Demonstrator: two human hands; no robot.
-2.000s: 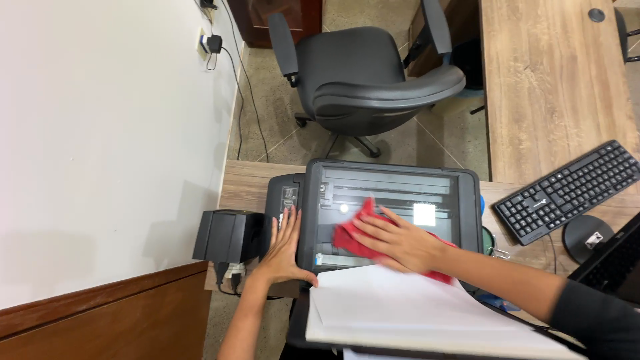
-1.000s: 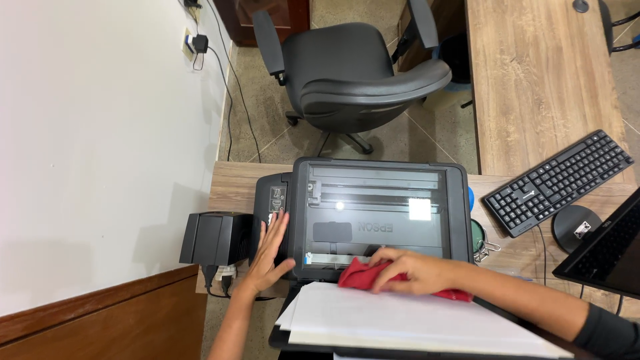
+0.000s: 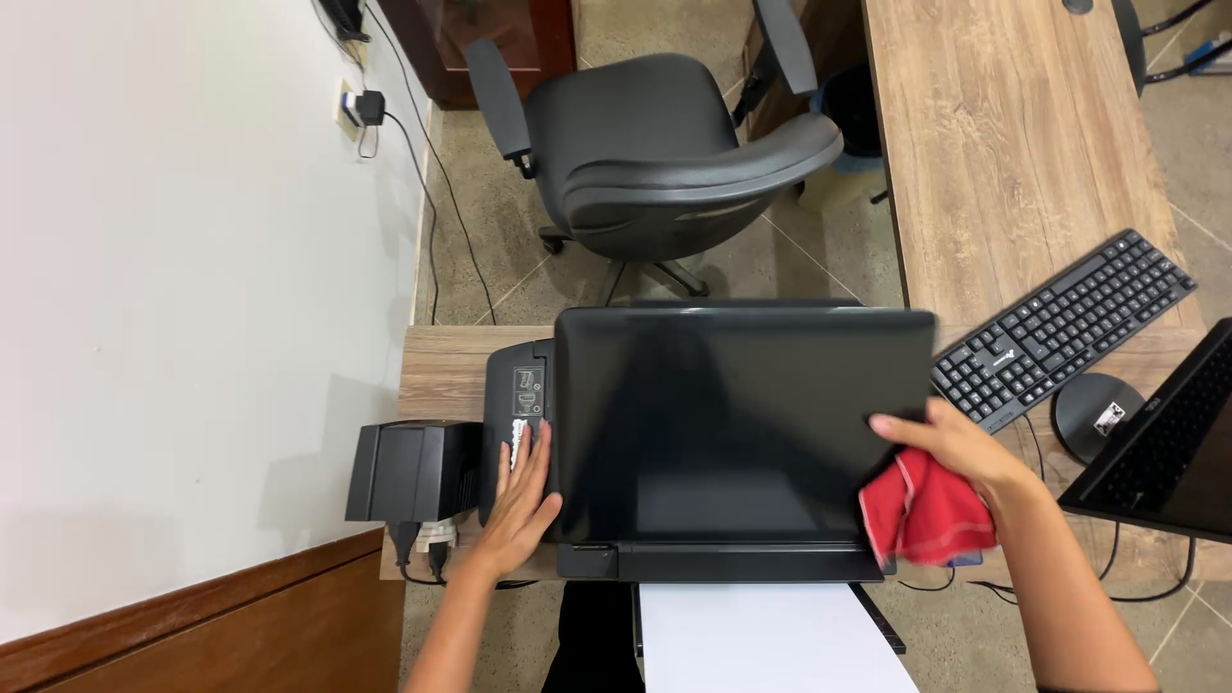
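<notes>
A black Epson printer-scanner stands on a wooden desk, its glossy scanner lid (image 3: 741,423) lying down over the glass. My left hand (image 3: 520,505) rests with spread fingers on the printer's left side, beside a printed panel. At the lid's right edge is my right hand (image 3: 948,448), thumb on the lid's top, with a red cloth (image 3: 924,510) held under the fingers and hanging down. White paper (image 3: 770,635) sticks out from the printer's near side in the rear paper support. The scanner glass is hidden.
A black power unit (image 3: 414,472) with cables stands left of the printer, by the white wall. A keyboard (image 3: 1064,327) and a monitor (image 3: 1165,443) are at the right. Beyond the desk stands a black office chair (image 3: 654,154), with a waste bin (image 3: 852,115) beside it.
The scanner lid, raised earlier with the glass showing, is now down. My right hand has moved from the glass area to the lid's right edge, still with the red cloth.
</notes>
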